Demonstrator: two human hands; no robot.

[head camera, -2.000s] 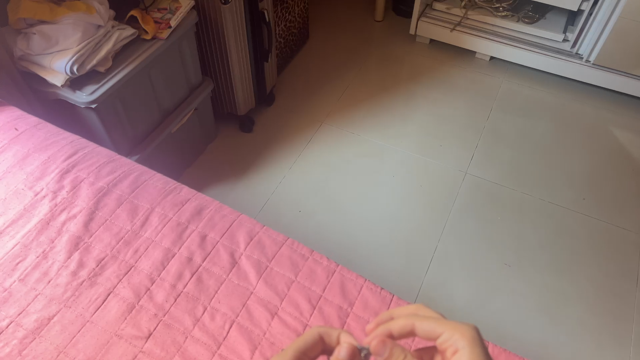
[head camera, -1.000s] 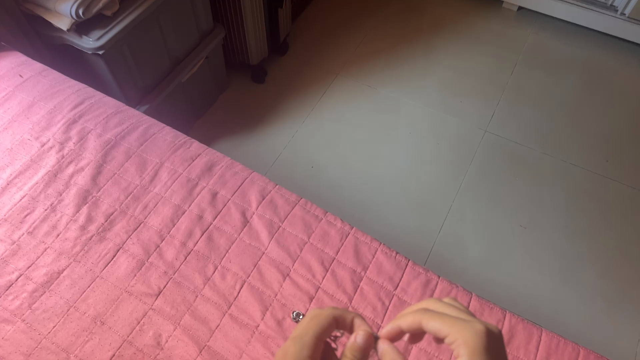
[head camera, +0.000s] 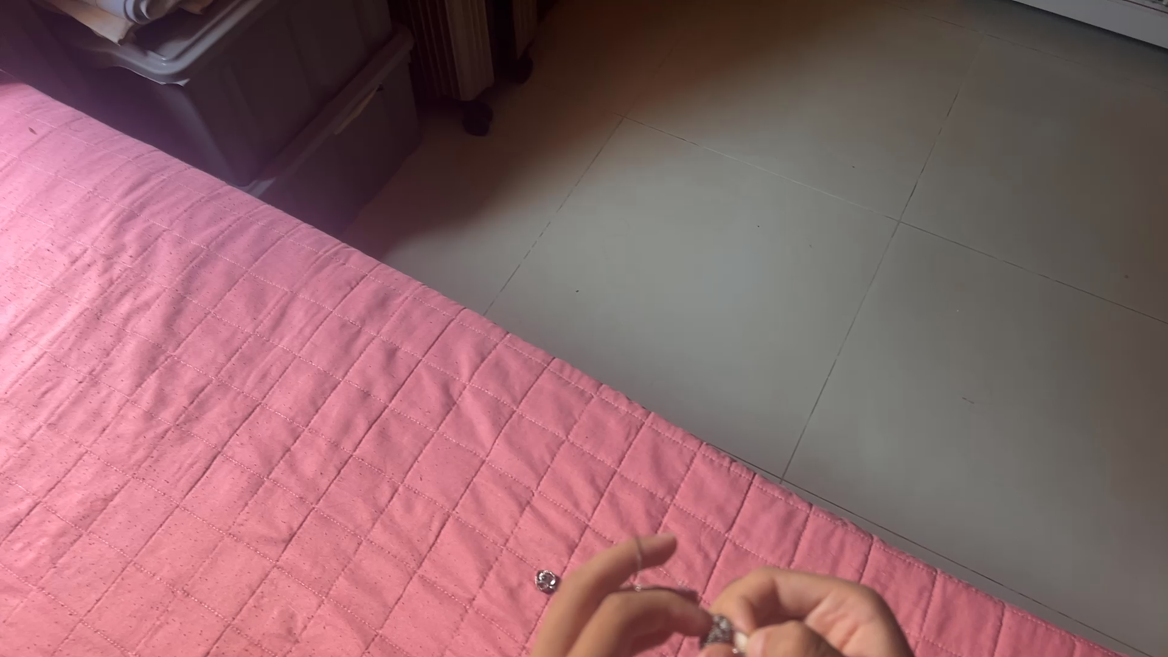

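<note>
Near the bottom edge, my left hand (head camera: pixel 620 607) and my right hand (head camera: pixel 812 616) meet over the bed. Between their fingertips is a small silvery metal piece (head camera: pixel 718 630), which looks like a bead or charm. The fingers of my right hand pinch it, while my left fingers touch its other side and one left finger is raised. A second small silvery ornament (head camera: pixel 547 581) lies on the pink quilted bedspread (head camera: pixel 319 456), just left of my left hand. The lower parts of both hands are cut off by the frame.
The bedspread's edge runs diagonally down to the right, beside a tiled floor (head camera: pixel 712 274). Grey lidded plastic boxes (head camera: pixel 274 82) are stacked at the upper left with folded cloth (head camera: pixel 128 14) on top. Next to them stands a ribbed suitcase (head camera: pixel 461 46) on wheels.
One finger of my left hand has lifted away from the others. The small metal piece shows more plainly between my fingertips than a second ago. The view has tilted down since the first frame.
</note>
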